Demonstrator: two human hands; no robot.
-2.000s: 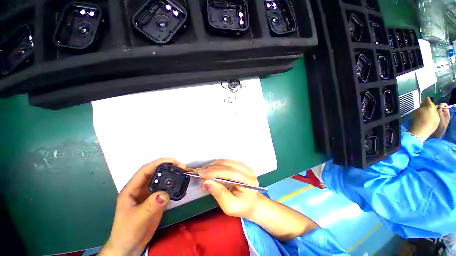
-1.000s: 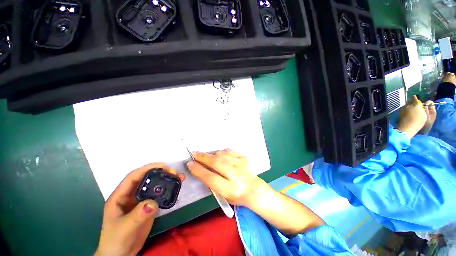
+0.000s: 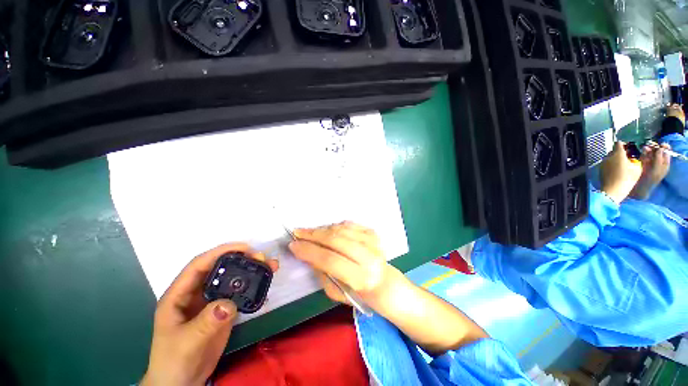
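Observation:
My left hand [image 3: 195, 320] holds a black camera housing [image 3: 238, 283] by its edges, open side up, above the near left part of the white paper sheet [image 3: 204, 188]. My right hand [image 3: 343, 260] holds thin silver tweezers [image 3: 357, 301] like a pen, to the right of the housing and apart from it. The tweezer tips point up and left over the paper, and I cannot tell whether they grip anything. A small tangle of black sealing rings [image 3: 341, 123] lies at the far edge of the paper.
Stacked black foam trays [image 3: 226, 83] with housings stand behind the paper. More foam trays [image 3: 520, 151] stand to the right on the green bench [image 3: 60, 249]. A person in a blue smock [image 3: 573, 264] works at the right, with another beyond.
Over two seconds, the tweezers have come out of the housing and moved over the paper. The left hand and housing shifted slightly down-left. In the last second, both hands barely moved.

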